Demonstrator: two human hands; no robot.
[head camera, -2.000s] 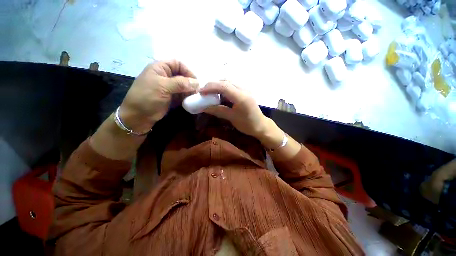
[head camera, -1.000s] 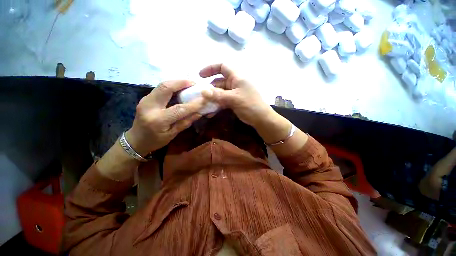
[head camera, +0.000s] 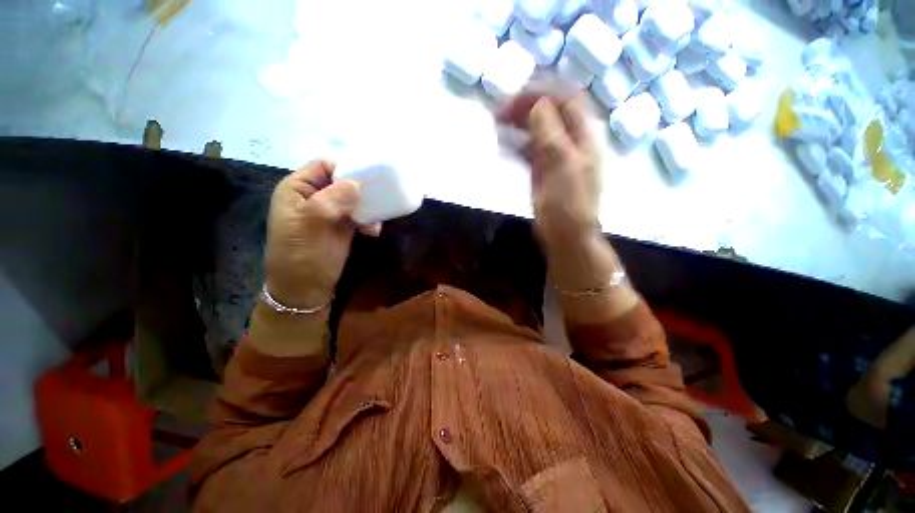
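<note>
My left hand (head camera: 313, 232) holds a white rounded case (head camera: 381, 192) between thumb and fingers, just over the table's front edge. My right hand (head camera: 564, 165) is blurred and raised over the table, at the near left side of the pile of white cases (head camera: 592, 42). A blurred whitish shape shows at its fingertips; I cannot tell whether the hand grips it.
Clear plastic bags of white cases (head camera: 825, 125) with yellow patches lie on the white table (head camera: 231, 70) at the right. A red-orange stool (head camera: 95, 431) stands at the lower left, another at the right. A person's arm (head camera: 888, 376) shows at the far right.
My right hand has let go of the case that both hands held and moved up and right to the pile. My left hand keeps the case and has moved slightly left.
</note>
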